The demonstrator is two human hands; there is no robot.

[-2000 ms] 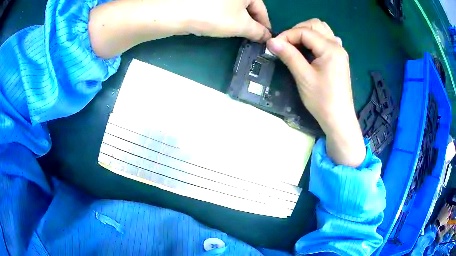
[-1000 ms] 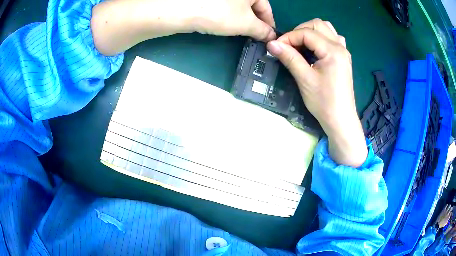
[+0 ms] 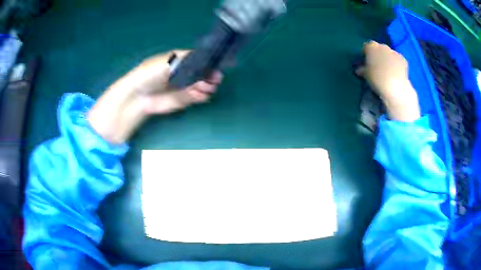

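My left hand (image 3: 158, 87) holds a dark device housing (image 3: 203, 55) above the bench, left of centre. The housing is tilted and blurred, and a grey rounded part (image 3: 248, 13) shows at its upper end, partly cut off by the top edge. My right hand (image 3: 387, 68) is at the right, beside the blue bin, with fingers curled at the dark loose panels (image 3: 370, 108). The fingertips are blurred, so whether it grips a panel cannot be told. The white sheet (image 3: 237, 195) lies flat on the green bench below both hands.
A blue parts bin (image 3: 416, 63) with many dark parts stands along the right edge. A long dark slab (image 3: 13, 111) lies at the far left edge, with pale items near its top. Blurred dark things are at the top left corner.
My hands have parted. My left hand has lifted the housing off the bench and turned it. My right hand has moved right to the loose panels. The view has shifted and the sheet appears straighter.
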